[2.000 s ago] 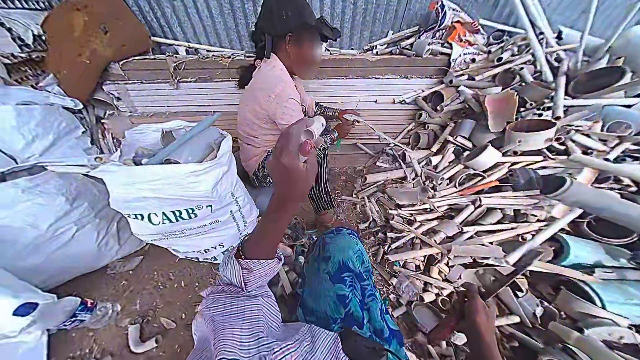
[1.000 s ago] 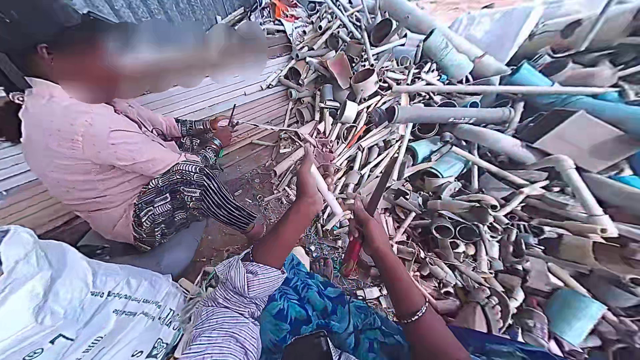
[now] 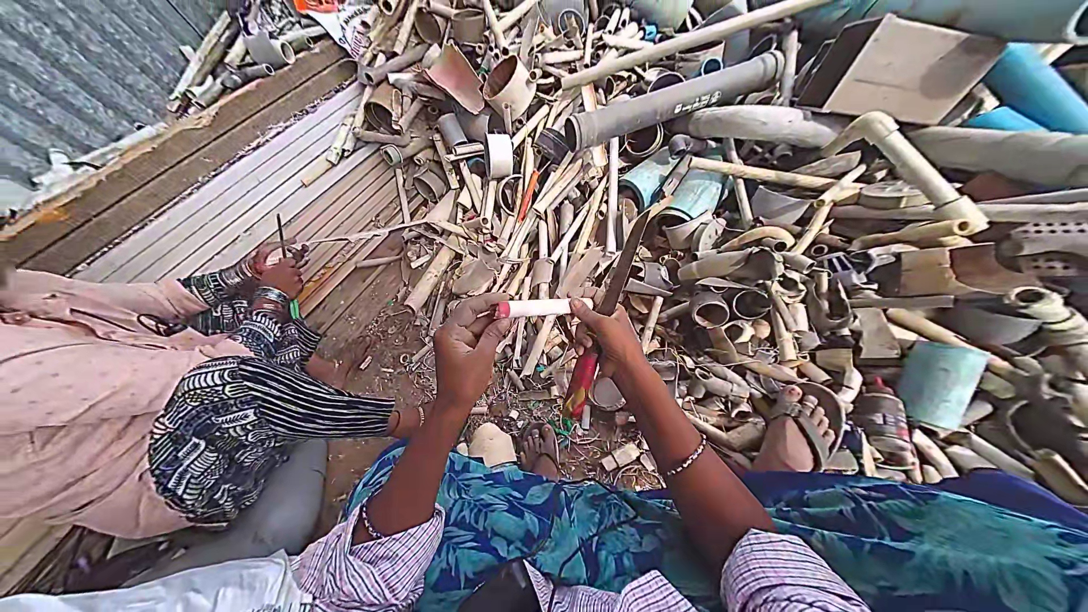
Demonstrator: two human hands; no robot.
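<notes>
Between my two hands, in front of my lap, a short white plastic pipe piece (image 3: 542, 308) with a pinkish-red left end lies level. My left hand (image 3: 467, 344) pinches that red end between thumb and fingers. The thumb and fingertips of my right hand (image 3: 608, 336) touch the pipe's other end. The same right hand holds a long knife, its dark blade (image 3: 625, 263) pointing up and away, its red and yellow handle (image 3: 580, 387) showing below the palm.
A large heap of scrap plastic pipes (image 3: 671, 119) spreads ahead and right. At left a seated person (image 3: 110, 382) holds a thin tool near stacked long strips (image 3: 246, 187). My sandalled foot (image 3: 795, 429) rests by the heap. A white sack (image 3: 212, 586) lies at the lower left.
My hands, apart two seconds ago, are now together at the pipe piece. It stood tilted in my left hand one second ago and now lies level. The view has swung right.
</notes>
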